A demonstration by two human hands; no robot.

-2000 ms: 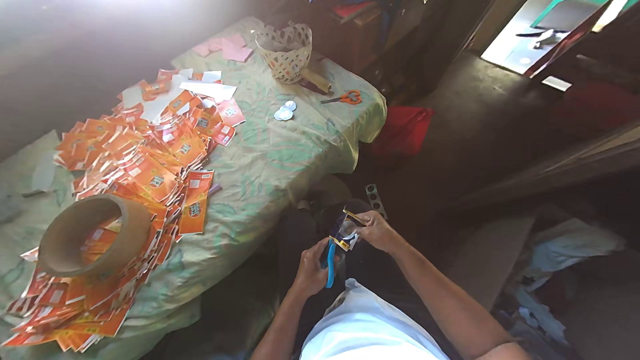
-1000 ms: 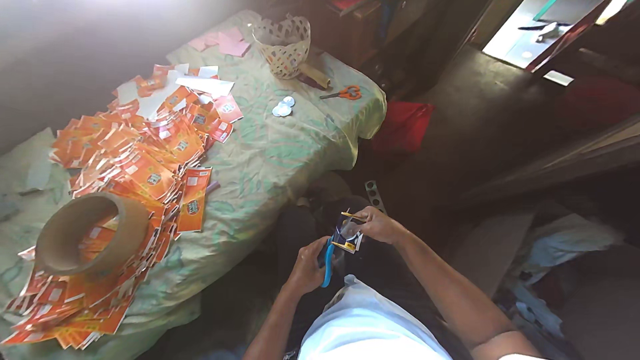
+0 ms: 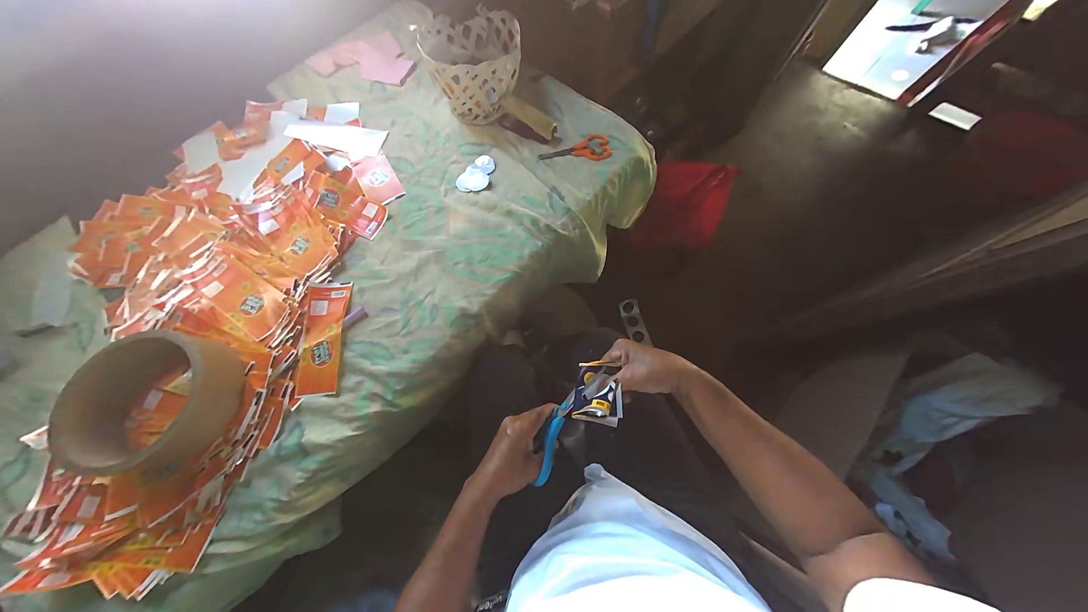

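My left hand is closed around the handles of blue-handled scissors, whose blades point up and right at a dark blue and yellow printed packet piece. My right hand pinches that piece by its upper right edge, above my lap. Whether the blades are closed on it cannot be told. To the left, many orange printed packets lie heaped on a cloth-covered table. A wide brown ring, like a tape core, rests on the heap.
Orange-handled scissors, white round discs, a woven basket and pink paper pieces are on the table. A red item lies beyond the table's edge. Pale cloth or plastic lies at the right. A strip with round holes is beyond my right hand.
Both hands stay over my lap, holding the scissors and the printed piece. The piece has changed its tilt slightly between the blades and my right fingers.
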